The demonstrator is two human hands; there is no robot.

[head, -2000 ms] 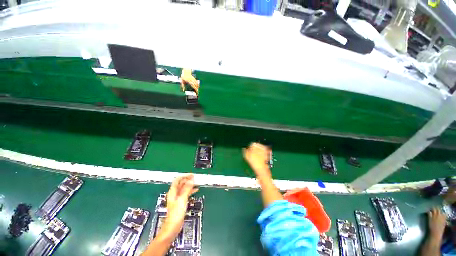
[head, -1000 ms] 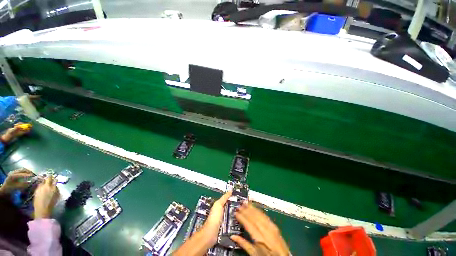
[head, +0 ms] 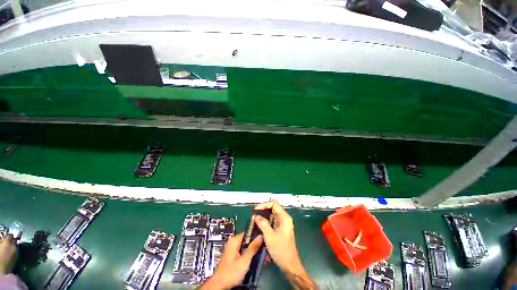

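Note:
My left hand (head: 237, 261) and my right hand (head: 279, 238) are together at the lower middle, both on one dark phone unit (head: 253, 276) held tilted above the bench. The fingers of both hands meet on its upper part and hide much of it. Whether a small piece is at the fingertips cannot be told. Two opened phone units (head: 191, 249) lie side by side just left of my hands. The red bin (head: 357, 238) with thin tan strips inside stands right of my right hand.
More units lie on the bench to the left (head: 149, 261) and right (head: 436, 257). Units lie on the sunken conveyor (head: 223, 167) behind the white rail (head: 170, 195). A black sheet (head: 131, 64) hangs from the shelf edge. A slanted post (head: 470, 164) stands right. Another person's hand (head: 8, 254) is far left.
My hands have come closer together on the unit, fingers now meeting at its upper part. The view has swung right, bringing the red bin and the right-hand units further in.

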